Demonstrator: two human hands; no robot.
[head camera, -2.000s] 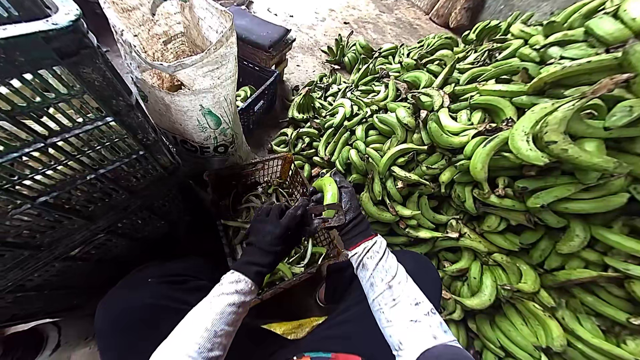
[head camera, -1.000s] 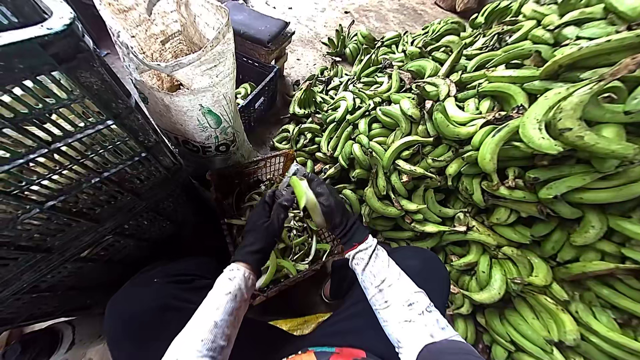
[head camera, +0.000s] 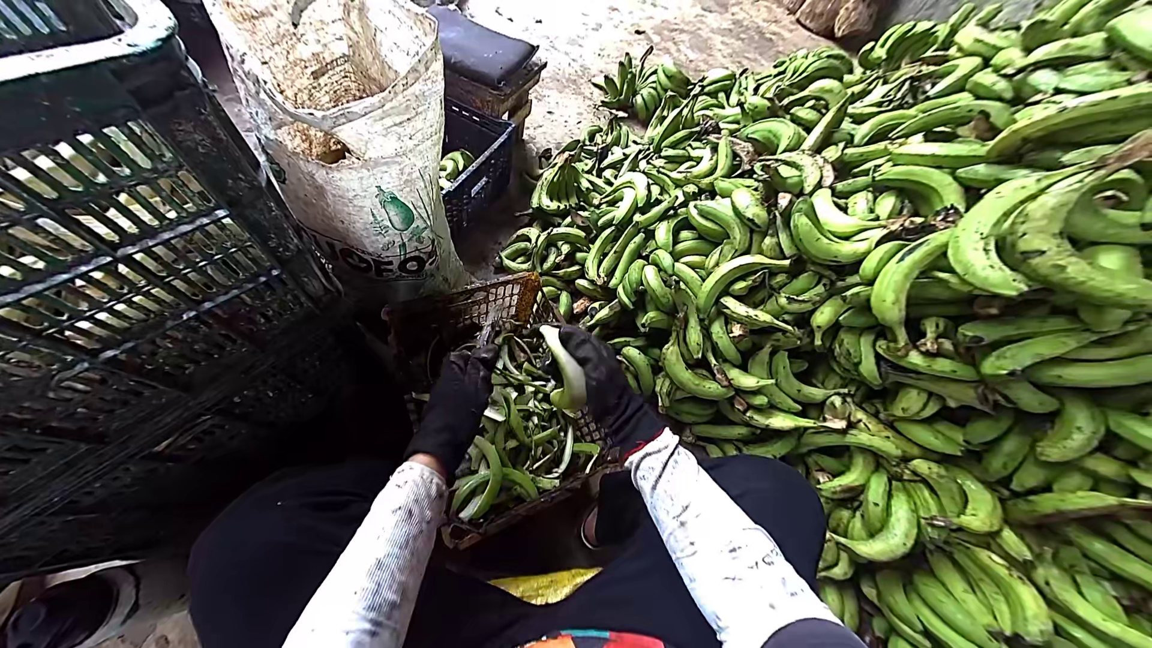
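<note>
Black gloves cover both hands. My right hand (head camera: 605, 378) grips a partly peeled green plantain (head camera: 565, 367), held upright over a plastic crate (head camera: 490, 301). Just left of it, my left hand (head camera: 461, 396) is closed around a small blade-like tool (head camera: 490, 331), its tip pointing up; glove and blur hide most of it. Below both hands, green plantain peels (head camera: 517, 432) fill the crate, which stands between my knees.
A large heap of green plantains (head camera: 774, 270) covers the floor to the right. On the left stand stacked dark crates (head camera: 108, 225). A white woven sack (head camera: 360, 153) stands beyond the peel crate, beside a dark blue crate (head camera: 481, 166) and a dark cushioned seat (head camera: 481, 45).
The hands have moved apart from around the plantain; the right one keeps it. More pale flesh shows on the plantain than two seconds ago.
</note>
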